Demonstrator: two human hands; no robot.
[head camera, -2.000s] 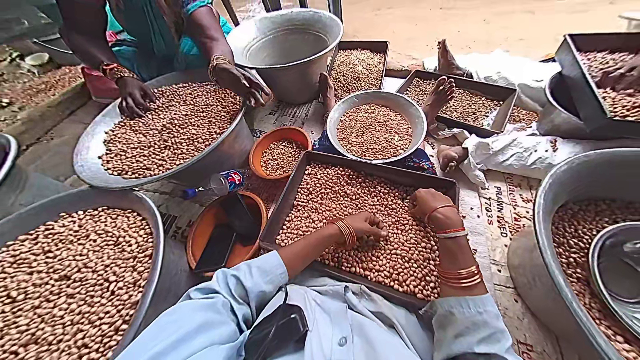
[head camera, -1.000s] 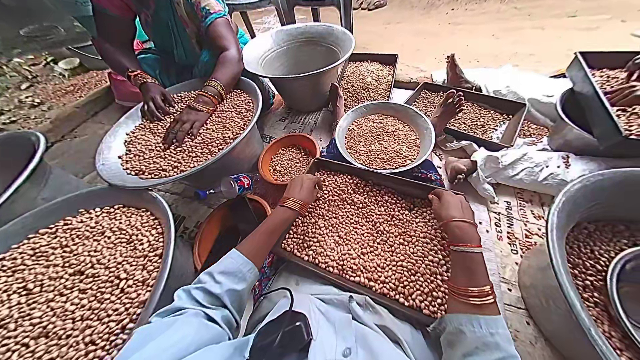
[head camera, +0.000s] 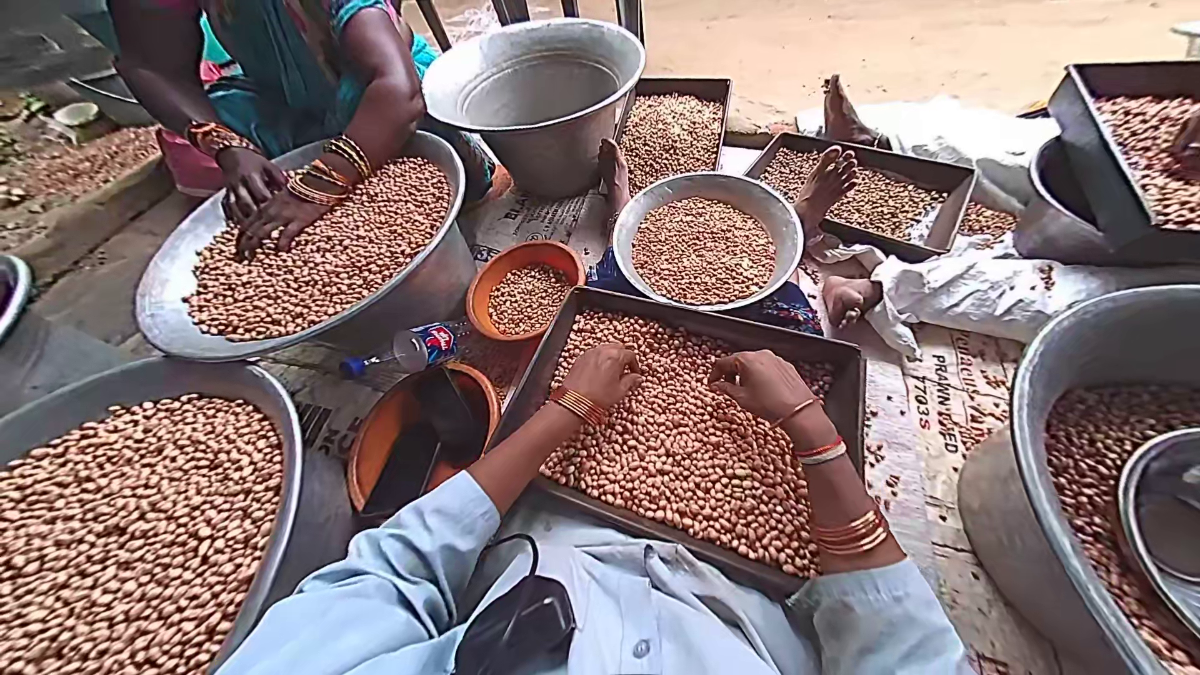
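A dark rectangular tray (head camera: 848, 412) full of reddish-brown nuts or seeds (head camera: 694, 459) rests across my lap. My left hand (head camera: 603, 375) is over the upper left part of the nuts, fingers curled and fingertips at the surface. To its right, my right hand (head camera: 764, 382) is over the upper right part, thumb and fingers bent close together; whether a nut is between them cannot be told. Just beyond the tray stands a metal bowl of nuts (head camera: 705, 251). An orange bowl with nuts (head camera: 525, 289) is by the tray's far left corner.
Large metal basins of nuts stand at left (head camera: 291, 469) and right (head camera: 1022, 403). A co-worker's hands (head camera: 272, 206) lie in another basin (head camera: 159, 300). A deep metal pot (head camera: 534, 103), a plastic bottle (head camera: 412, 349), an orange bowl with dark objects (head camera: 487, 403) and a nut tray (head camera: 947, 206) surround me.
Both my hands have left the tray's far edge and side, where they were a second ago, and are now over the nuts. The co-worker's hands have come closer together.
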